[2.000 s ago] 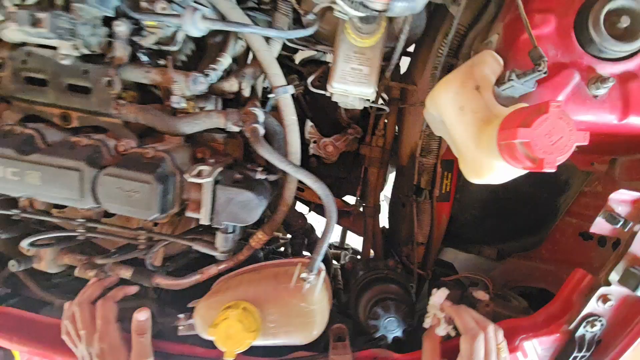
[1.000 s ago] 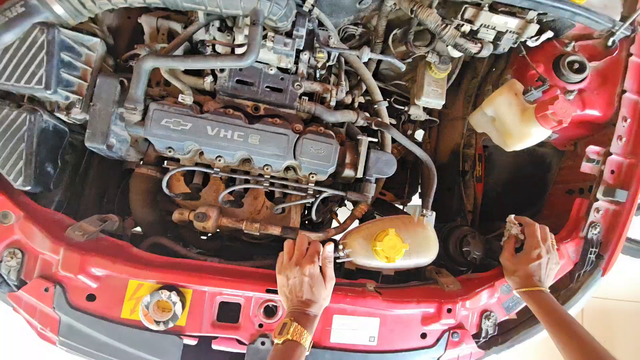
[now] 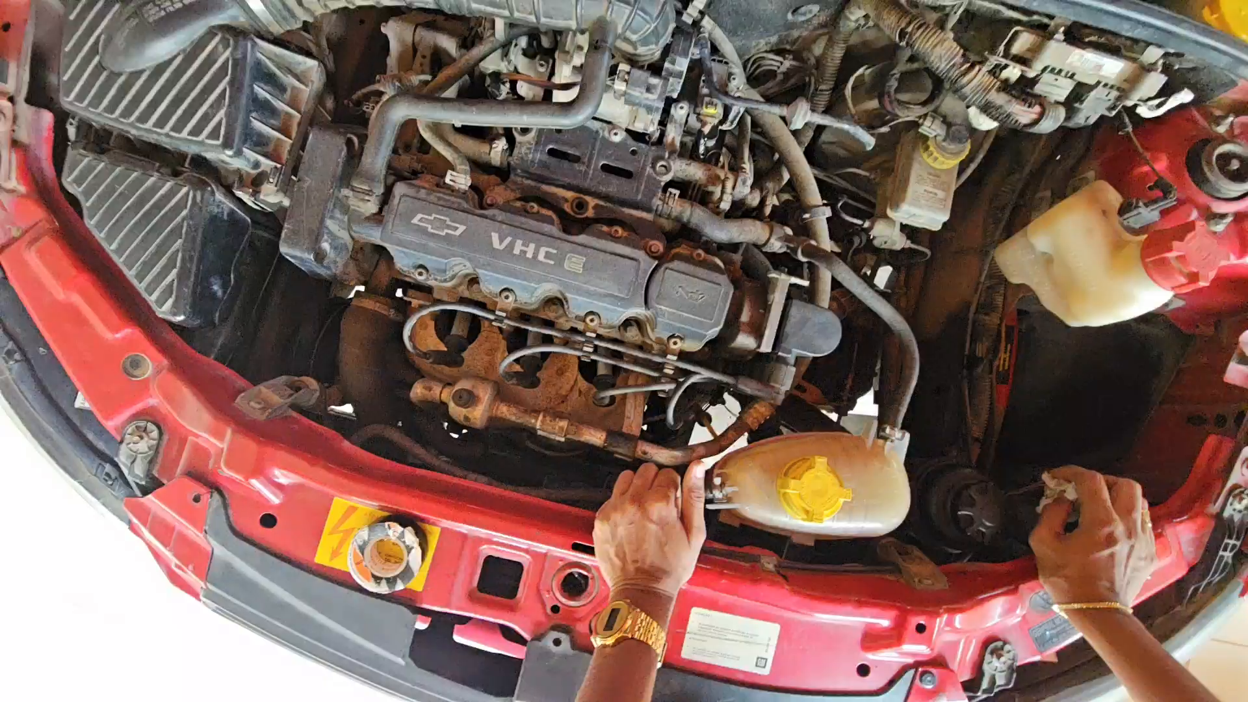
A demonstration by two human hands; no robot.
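My left hand [image 3: 647, 531], with a gold watch [image 3: 628, 624] at the wrist, rests at the red front crossmember, its fingertips beside the left end of the coolant expansion tank [image 3: 858, 487]; whether it holds anything is hidden. A yellow cap [image 3: 814, 488] closes that tank. Between the fingers of my right hand [image 3: 1094, 536] is a small crumpled whitish cloth or paper [image 3: 1057, 490]. That hand is over the crossmember's right part, just right of a dark round part [image 3: 960, 507] with a grey centre.
The engine's valve cover [image 3: 517, 253] lies behind the tank, with a rusty pipe [image 3: 556, 424] in front of it. At the right is a washer-fluid reservoir neck [image 3: 1082, 258] with a red cap. A tape roll [image 3: 386, 556] sits on the red crossmember [image 3: 721, 595] at left.
The view has pulled back from two seconds ago and shows more of the engine bay. Since one second ago both hands have stayed at about the same places, the right one still holding the whitish piece.
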